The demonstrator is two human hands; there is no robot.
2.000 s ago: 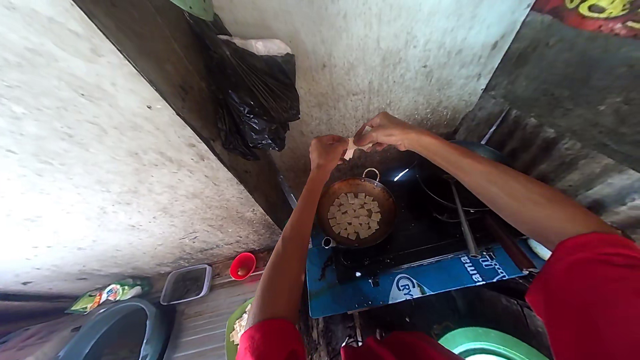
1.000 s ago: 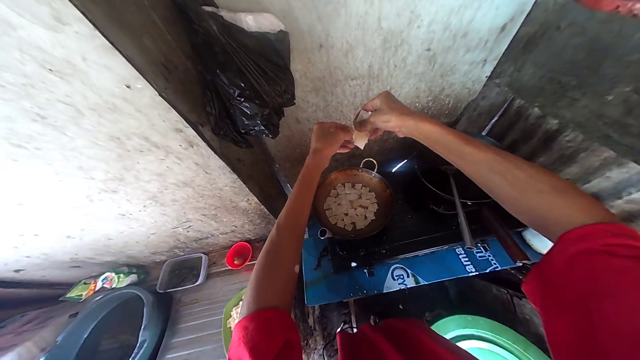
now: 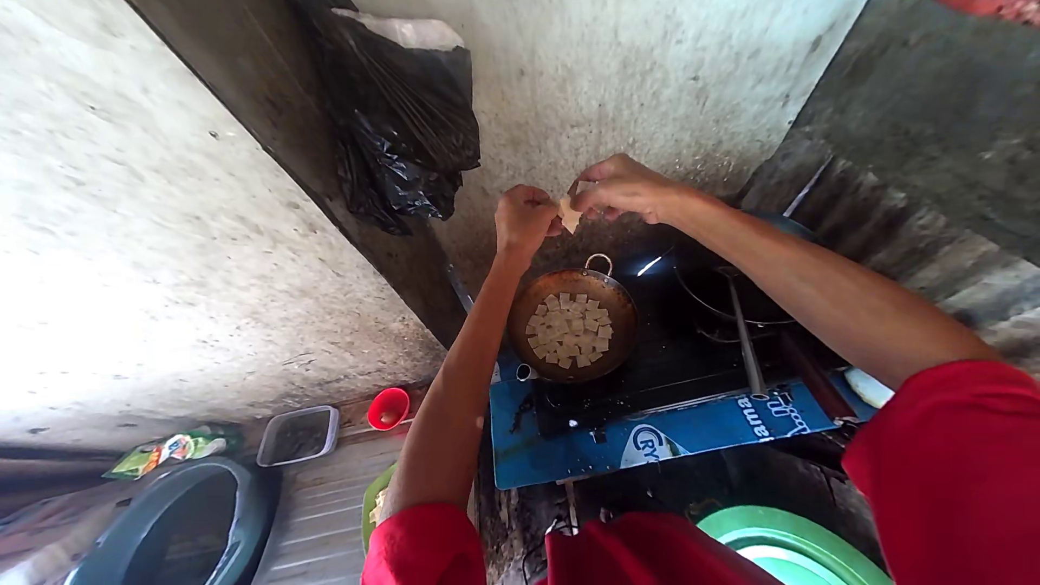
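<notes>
Above the far side of a two-handled wok (image 3: 524, 325), my left hand (image 3: 526, 218) and my right hand (image 3: 621, 191) meet. Between their fingertips is a small pale, thin, flat piece (image 3: 570, 216), pinched from both sides. Many pale square pieces (image 3: 573, 329) float or lie close together in the wok, which sits on the left part of a black stove (image 3: 658, 357). A dark pan (image 3: 699, 284) with a metal-handled utensil (image 3: 746, 341) stands on the right part, partly behind my right forearm.
Black plastic bags (image 3: 406, 114) hang at the wall. At lower left are a red cup (image 3: 388, 408), a clear tray (image 3: 299, 435), a large grey-green tub (image 3: 252, 504) and a green bowl (image 3: 372, 500) of pale pieces. A green basin (image 3: 780, 528) stands at the bottom.
My hands stay together above the far edge of the wok, with small finger movements around a pale piece. The view has shifted slightly.
</notes>
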